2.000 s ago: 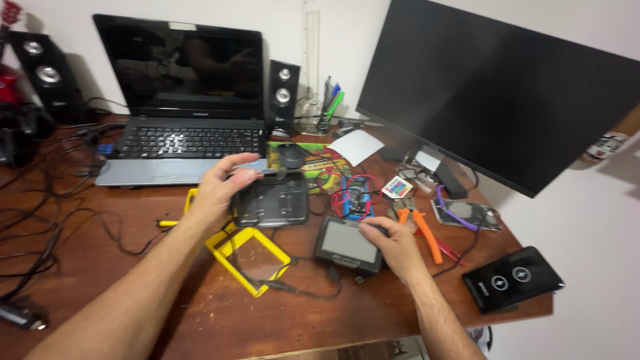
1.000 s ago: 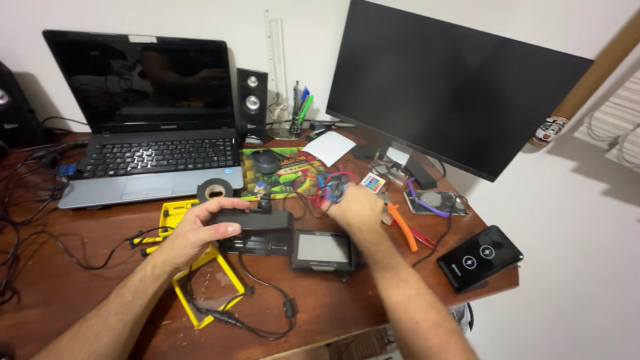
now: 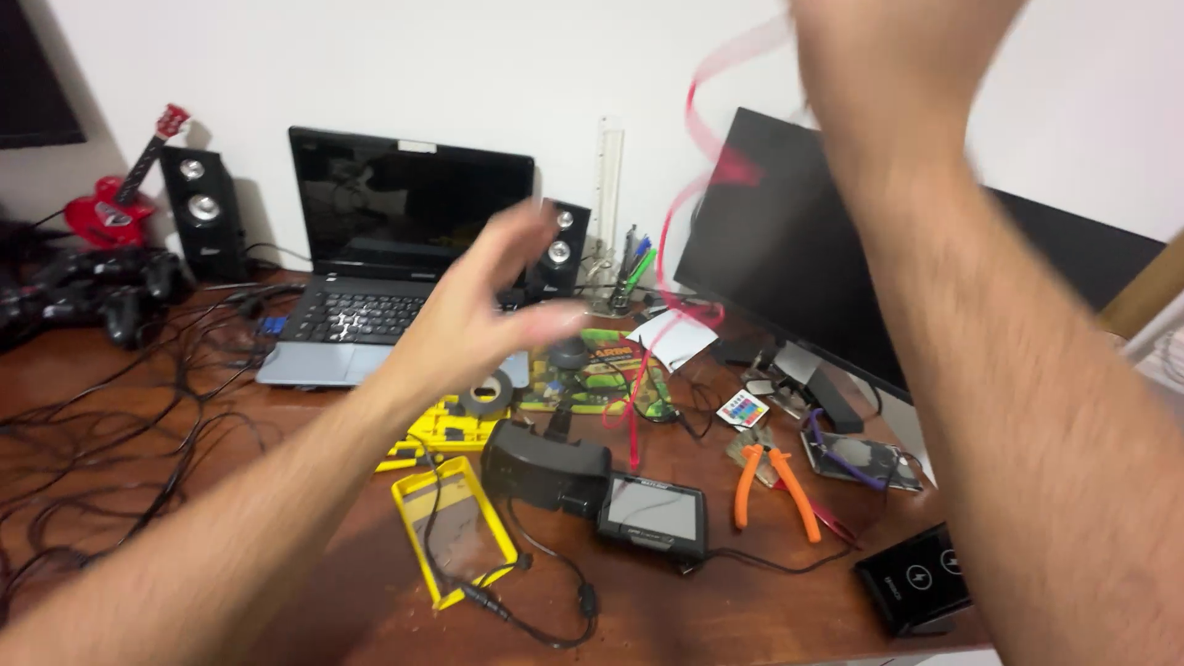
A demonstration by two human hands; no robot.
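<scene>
My right hand (image 3: pixel 902 65) is raised at the top edge, its fingers cut off by the frame; a blurred red wire (image 3: pixel 692 176) hangs beside it down towards the desk. Whether the fingers grip the wire is hidden. My left hand (image 3: pixel 486 296) is in the air before the laptop, fingers apart, holding nothing. Below it lie a black plastic housing (image 3: pixel 546 467), a small GPS-like screen unit (image 3: pixel 654 513) with a cable, a roll of black tape (image 3: pixel 486 393) and a yellow plastic frame (image 3: pixel 507 546). Orange-handled pliers (image 3: pixel 746 490) rest to the right.
An open laptop (image 3: pixel 347 365) and speakers (image 3: pixel 205 217) stand at the back. A large monitor (image 3: pixel 786 240) is behind my right arm. Tangled black cables (image 3: pixel 176 444) cover the left side. A black power bank (image 3: pixel 902 587) lies near the right edge, and a remote (image 3: pixel 743 410) behind the pliers.
My right hand has risen from the wires on the desk to the top of the view. My left hand has let go of the black housing and lifted. The view has shifted.
</scene>
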